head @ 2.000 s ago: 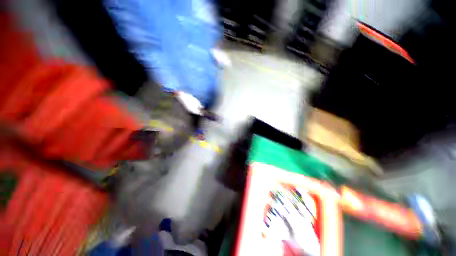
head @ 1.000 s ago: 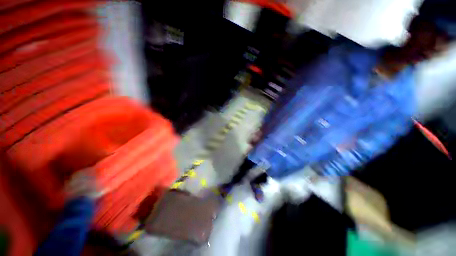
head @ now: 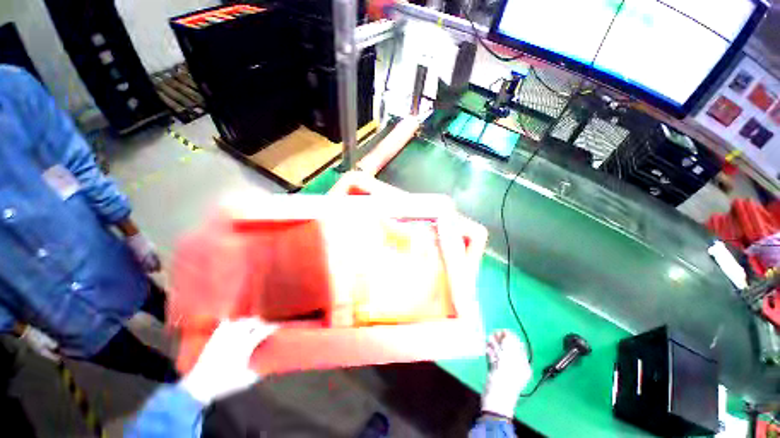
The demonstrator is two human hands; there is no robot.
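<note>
A red-orange foam tray (head: 402,340) with two rectangular pockets is tilted in front of me, its left side blurred. The left pocket looks red; the right pocket is washed out by glare, so its content cannot be told. Corners of another pale tray (head: 475,244) show behind it, over the bench's left end. My left hand (head: 227,359), in a white glove, grips the tray's near left edge. My right hand (head: 506,372), gloved with fingers curled, is beside the tray's near right corner; whether it touches the tray is unclear.
A black scanner (head: 566,352) and its cord lie on the green mat (head: 556,312), left of a black box (head: 665,381). Beyond are the conveyor (head: 590,248), a metal post (head: 345,103) and a monitor (head: 633,43). A person in blue (head: 60,214) stands at left.
The view has swung from the red foam stack to the bench. My left hand was at the stack and now holds a tray. My right hand has come into view.
</note>
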